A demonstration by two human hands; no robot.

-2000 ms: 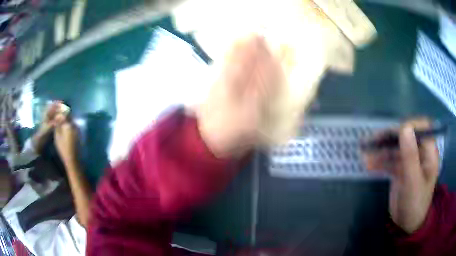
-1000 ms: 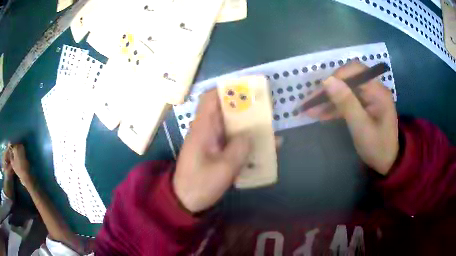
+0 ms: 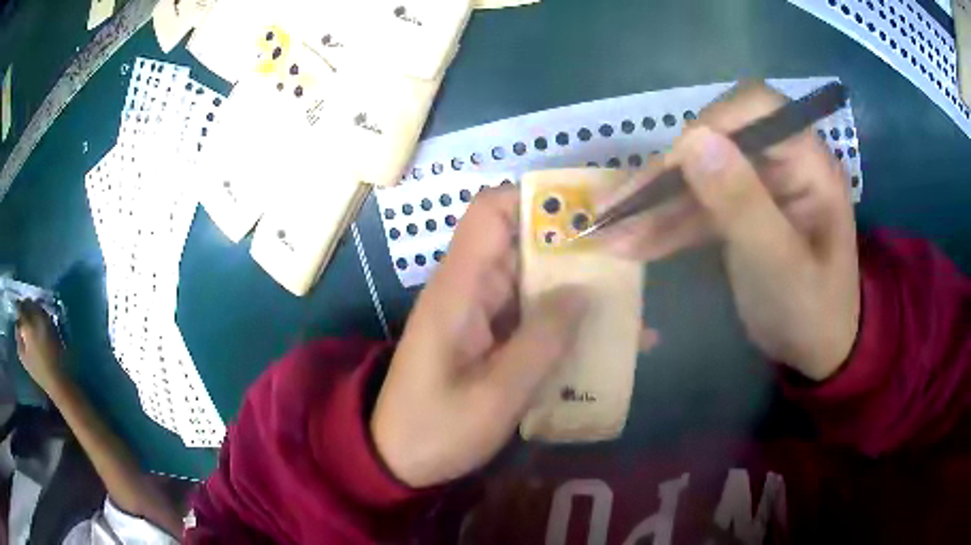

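Note:
My left hand (image 3: 468,341) holds a cream back cover (image 3: 598,319) upright in front of me, its yellow camera area (image 3: 564,213) at the top and a small dark logo near the bottom. My right hand (image 3: 761,202) holds dark tweezers (image 3: 788,119) like a pen. Their pale tip is at the camera area, beside its dark round spots. Whether the tip touches the cover or holds a piece is too small to tell. A white lens sheet (image 3: 453,160) with rows of black dots lies behind both hands, partly hidden by them.
Overlapping cream back covers (image 3: 367,91) lie at the upper left. Dotted white sheets (image 3: 149,266) lie at the left, and another (image 3: 889,48) at the upper right. Another person's arm (image 3: 91,426) is at the lower left. A thin pale line (image 3: 369,266) crosses the green surface.
The tweezers have moved left from over the lens sheet to the cover's camera area. My left hand has shifted the cover slightly right and down. Earlier, my left hand was at the stack of covers.

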